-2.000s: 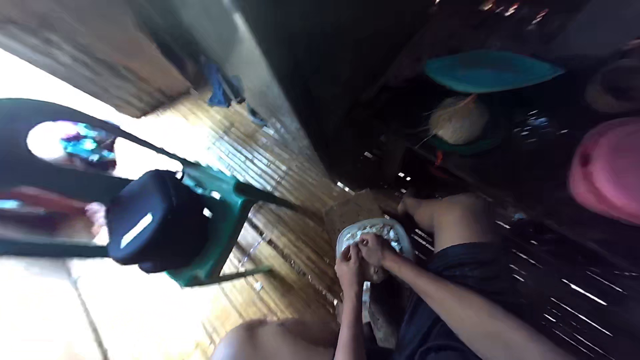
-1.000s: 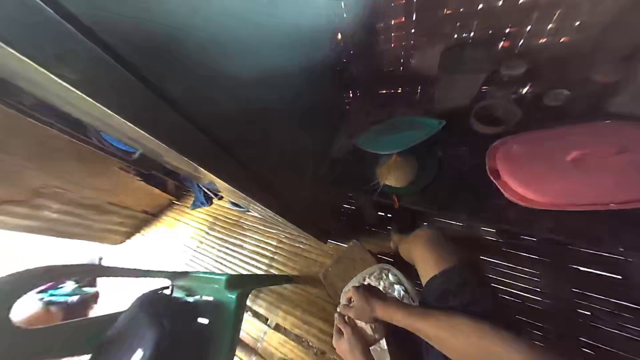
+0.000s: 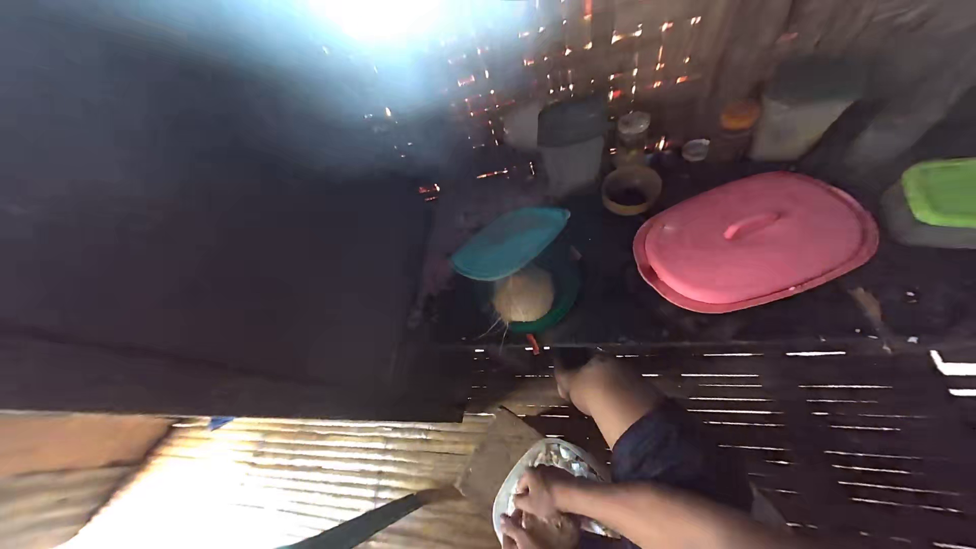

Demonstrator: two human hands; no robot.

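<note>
Both hands are low in the view, over a white oval basin (image 3: 501, 494) that holds pale pieces too blurred to name. My right hand (image 3: 543, 492) has its fingers bent down over the basin, close against the other hand. My left hand (image 3: 538, 529) lies just below it, near the basin's edge, partly cut off by the frame. Whether either hand grips a piece cannot be made out. A flat brown board (image 3: 496, 450) is beside the basin, toward the upper left.
A husked coconut (image 3: 524, 296) rests in a green bowl (image 3: 566, 299) beside a teal lid (image 3: 509, 242). Right of these are a pink lidded oval container (image 3: 755, 240), a small cup (image 3: 631, 189) and a green-lidded box (image 3: 945, 192). A dark panel (image 3: 229, 252) fills the left, above slatted bamboo flooring (image 3: 335, 473).
The view has swung up and right, so more containers show and most of the green chair has left the frame. Both hands remain together over the basin.
</note>
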